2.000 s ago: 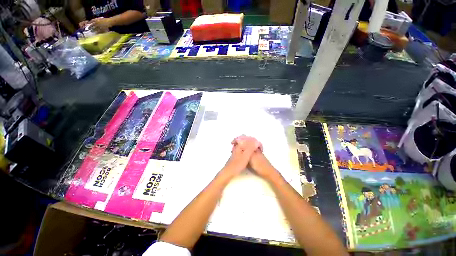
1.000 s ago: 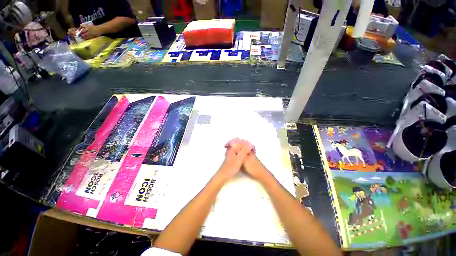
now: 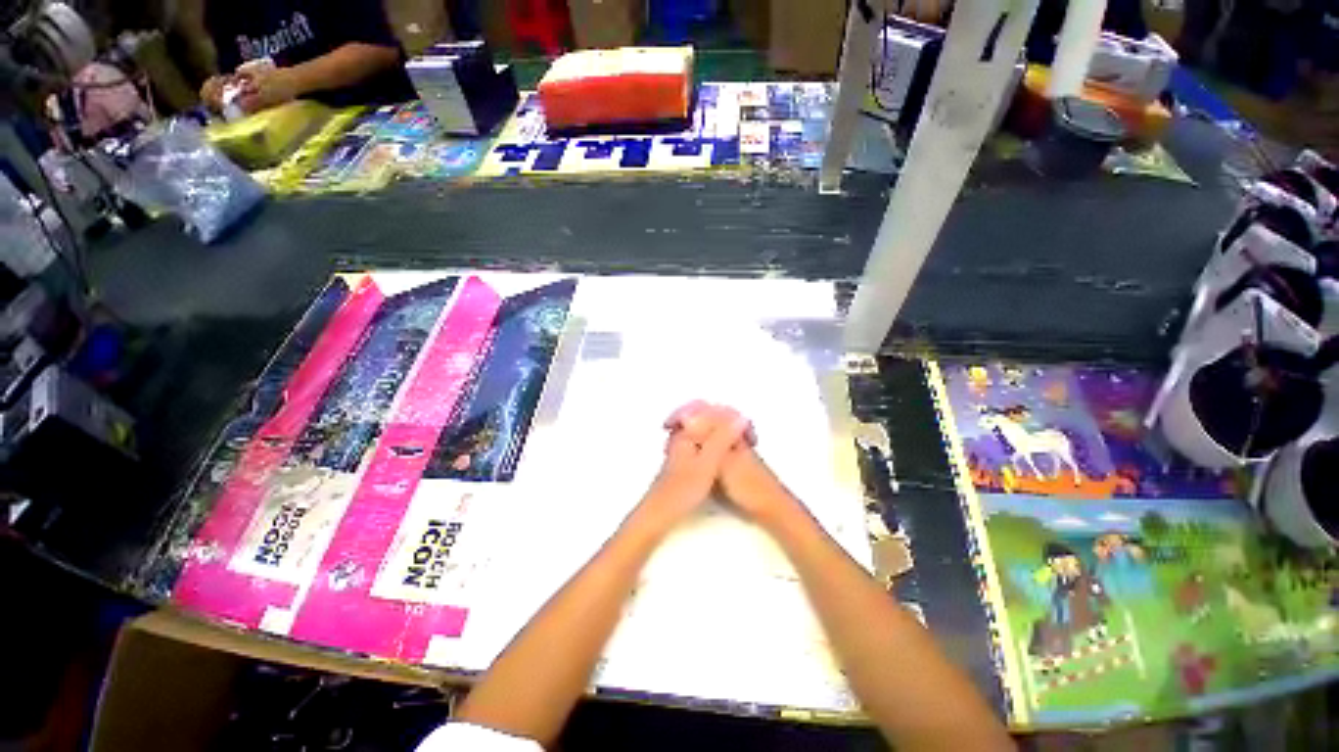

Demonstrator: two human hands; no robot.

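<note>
My left hand and my right hand are clasped together over the white work mat. The fingers are folded into each other, and no object shows in them. Both forearms reach in from the bottom edge. Details of the fingers are washed out by the bright mat. Printed cardboard with pink and dark strips lies left of the white area.
A white post stands behind the mat. White housings with dark openings line the right edge. Picture mats lie at right. An open carton is below left. A person sits across the bench.
Since the first frame the view has shifted slightly, so the bench things sit a little differently in the picture. My hands stay clasped in the same place on the mat.
</note>
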